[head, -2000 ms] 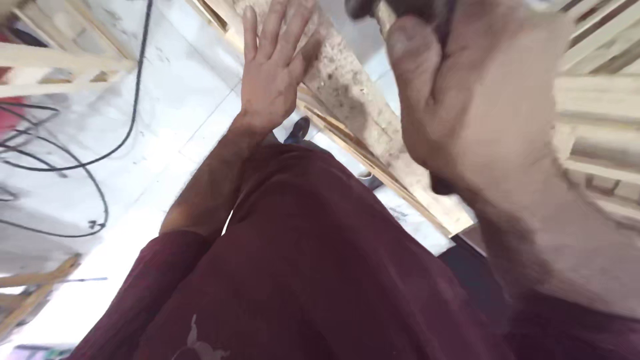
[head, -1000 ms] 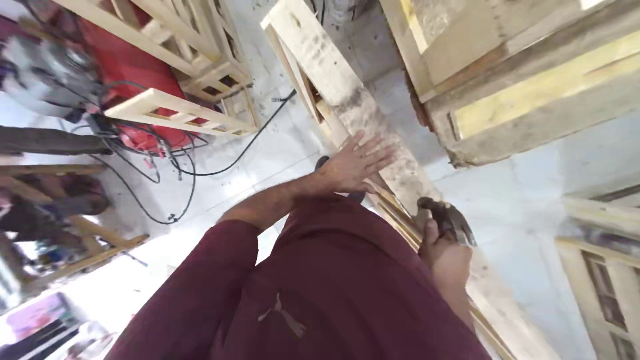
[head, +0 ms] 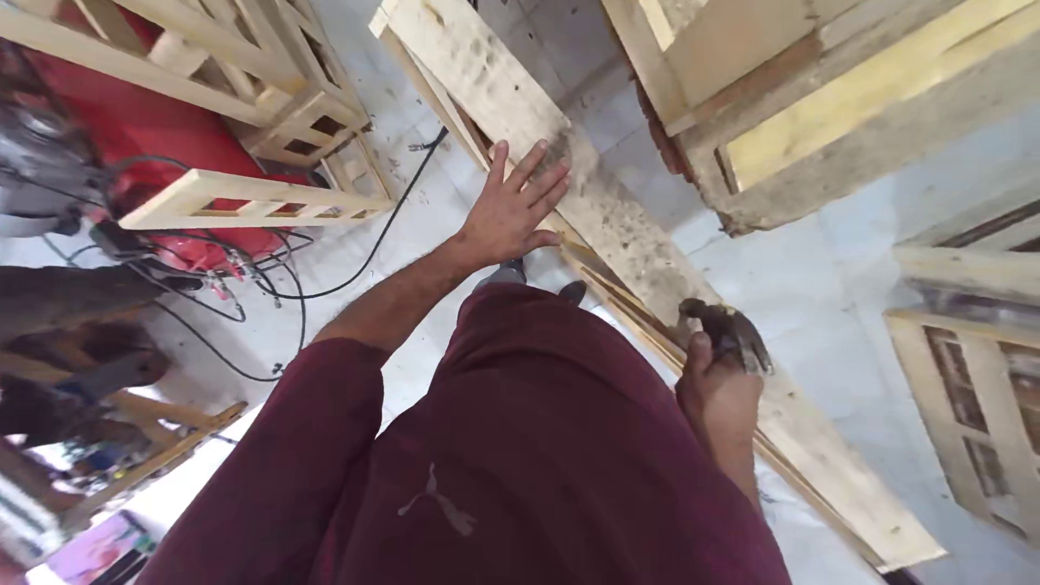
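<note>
A long, stained wooden board (head: pixel 626 219) runs diagonally in front of my body, with thinner wood strips (head: pixel 617 296) along its near side. My left hand (head: pixel 516 203), fingers spread, lies on or just over the near edge of the board and holds nothing. Lower right, my right hand (head: pixel 719 390) is closed around a claw hammer (head: pixel 723 329); the dark metal head shows above my fist, over the board. The handle is mostly hidden by my hand.
Slatted wooden frames (head: pixel 244 65) and a red tank (head: pixel 130 122) stand at the left, with black hoses (head: pixel 390 219) on the tiled floor. A large wooden piece (head: pixel 837 114) is at upper right, a paned wooden frame (head: pixel 959 406) at right.
My right hand with the hammer, large and near the camera two seconds ago, is now lower at the board. My left hand stays by the board. The view has shifted widely.
</note>
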